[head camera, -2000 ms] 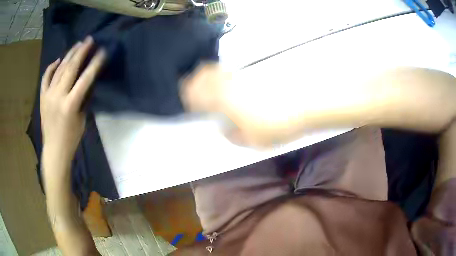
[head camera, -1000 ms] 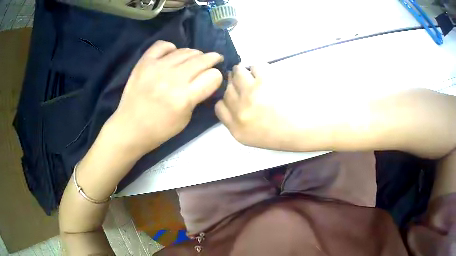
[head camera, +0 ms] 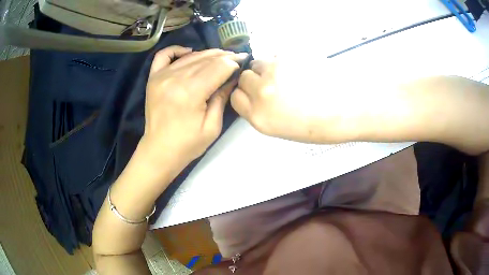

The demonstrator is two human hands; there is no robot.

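The dark navy garment [head camera: 80, 123] lies over the left of the white table and hangs past its edge. A slit and stitched lines show on it. My left hand [head camera: 187, 96] lies on the garment, its fingertips pinching the cloth edge just below the ribbed knob [head camera: 234, 34]. My right hand [head camera: 268, 96] is beside it, fingers closed on the same edge; the glare washes out part of this hand. The fingertips of both hands nearly touch. The cloth between them is mostly hidden, and the needle cannot be made out.
The beige-grey machine head [head camera: 102, 16] and a curved metal bar [head camera: 107, 42] are at the top left. Blue-handled snips [head camera: 460, 15] lie at the upper right. The white table's front edge [head camera: 289, 194] runs above the wearer's lap. Brown cardboard [head camera: 13, 182] is at far left.
Two seconds ago my hands were apart and blurred; they came together at the cloth edge. Since one second ago, they sit closer to the knob, and the curved bar has come into view.
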